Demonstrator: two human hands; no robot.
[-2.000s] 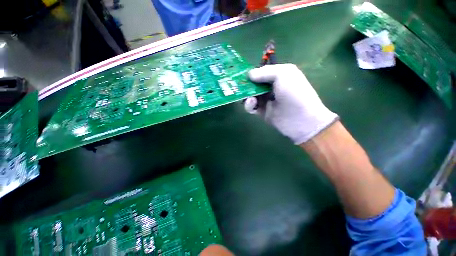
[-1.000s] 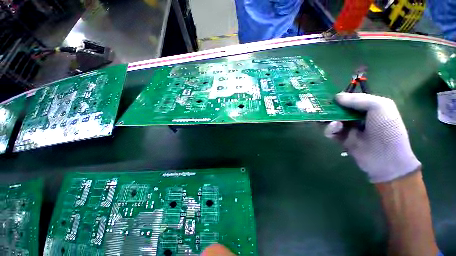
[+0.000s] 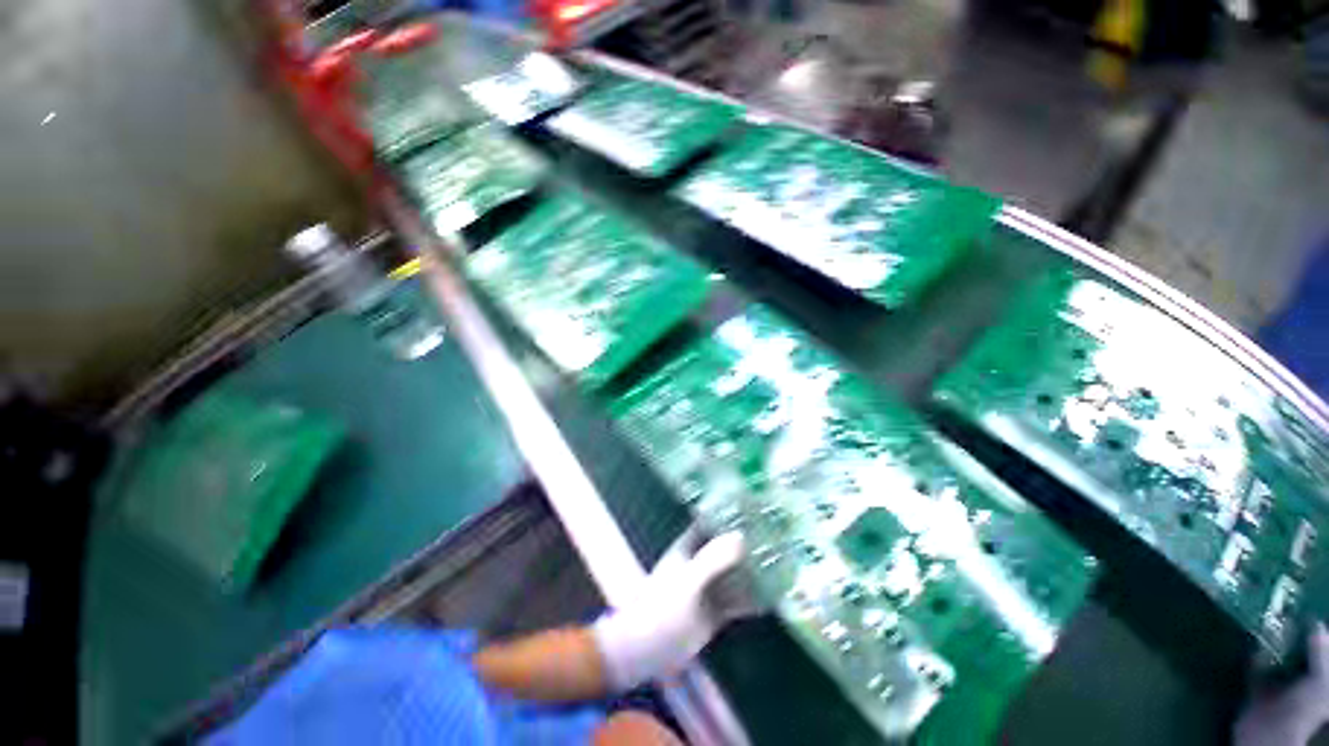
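Note:
The frame is blurred. A green circuit board (image 3: 875, 532) lies face up on the dark green belt. My left hand (image 3: 663, 612), in a white glove, is at this board's near left edge; whether its fingers grip the edge is unclear. Another board (image 3: 1151, 423) is at the right. My right hand (image 3: 1290, 707), also gloved, is at this board's near corner, cut off by the lower right edge of the picture, and appears closed on the corner. A dark shape shows by its fingers, too blurred to name.
Several more boards, one of them at the upper middle (image 3: 845, 204), lie in two rows along the belt. A pale rail (image 3: 532, 423) edges the belt on the left. Beyond it are a green surface with a single board (image 3: 226, 474) and a clear bottle (image 3: 365, 292). Red wrapping (image 3: 314, 95) stands at the upper left.
The view has swung left, bringing the belt's rail and the far rows of boards into sight. My left gloved hand has come into view. My right hand is now at the picture's edge.

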